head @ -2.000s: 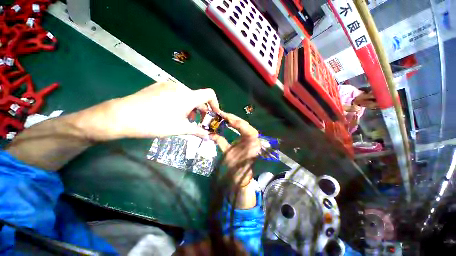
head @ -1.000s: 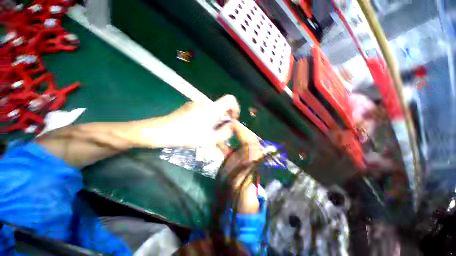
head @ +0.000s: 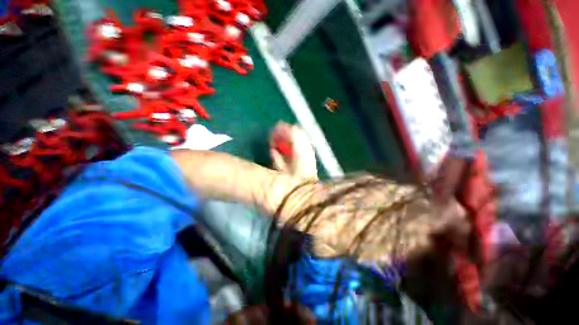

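Observation:
The view is heavily blurred. My left hand [head: 291,152] is over the green tabletop, beside the pale metal rail. A small red patch shows between its fingers; I cannot tell whether it is an object. My right hand [head: 381,219] is blurred, crossed by dark hair-like strands, and seems to overlap my left wrist. Its fingers are not distinct. The small unit is not visible in either hand. Red spring clamps [head: 159,73] with small silvery pieces lie heaped at upper left.
A white wipe [head: 204,138] lies below the clamps. More red clamps [head: 51,149] lie at far left near a dark tray. A small gold-and-dark unit [head: 331,104] lies on the green belt beyond the rail [head: 295,101]. A perforated white tray [head: 422,111] stands beyond the belt.
The view has swung left, so the clamp heap sits nearer the centre. The hands were together around a small dark-and-gold unit; that unit no longer shows. The fan has left view.

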